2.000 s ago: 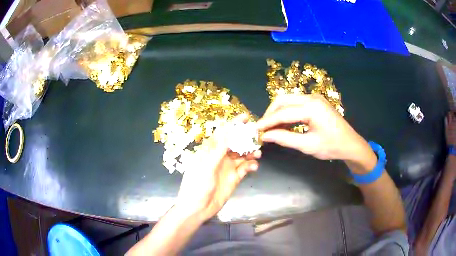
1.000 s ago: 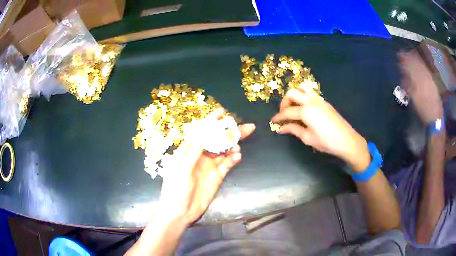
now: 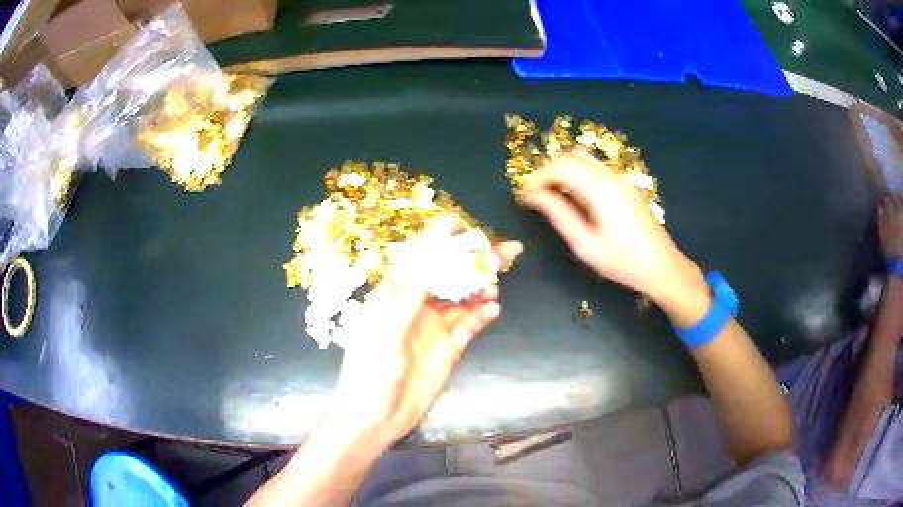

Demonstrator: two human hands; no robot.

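My left hand (image 3: 401,342) holds a white plastic part (image 3: 463,269), overexposed, at the right edge of the left heap of gold metal pieces (image 3: 361,213). My right hand (image 3: 614,223), with the blue wristband (image 3: 711,309), is at the left side of the right heap of gold pieces (image 3: 594,139). Its fingertips are at the pieces; whether they grip one cannot be told. A small gold piece (image 3: 585,310) lies alone on the dark green surface below my right hand.
A clear plastic bag (image 3: 149,94) with gold pieces, a tape ring (image 3: 18,297) and a cardboard box (image 3: 84,40) are at left. A green board (image 3: 416,35) and blue sheet (image 3: 644,40) are behind. A neighbour's arm (image 3: 866,396) is at right; a blue stool (image 3: 134,482) is below.
My right hand has moved from beside the white part to the right heap. A loose gold piece now shows below it. The white part near the neighbour is gone from there, and the neighbour's hand has drawn back.
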